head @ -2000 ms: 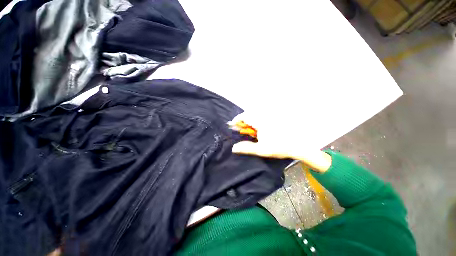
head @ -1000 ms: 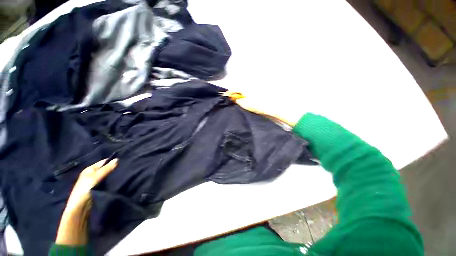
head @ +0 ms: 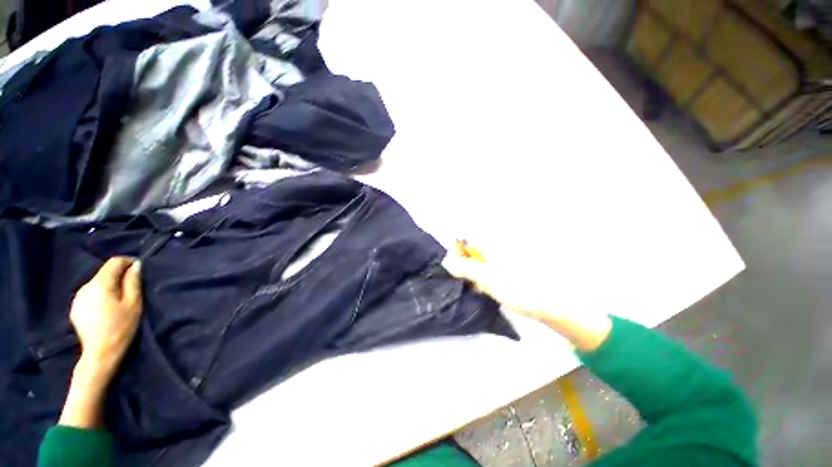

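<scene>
A dark denim garment (head: 301,264) lies spread across the white table, with stitched seams and a pale gap near its upper middle. My left hand (head: 109,306) grips a fold of it at the left, thumb and fingers together. My right hand (head: 474,274) is at the garment's right end, with its fingers closed around orange thread snips (head: 469,250). The fingers touch the cloth edge; whether they also pinch it is hard to tell. The blades are not clearly visible.
Another dark garment with its pale grey inside (head: 182,109) showing is heaped behind the first. The white table (head: 566,164) has a corner at the right. Beyond it a tan stack of panels (head: 712,73) stands on the grey floor.
My left hand has come into view, moved up and closed on the cloth. My right hand moved up, then down and right. The garment's right end is drawn out flatter and a pale gap shows.
</scene>
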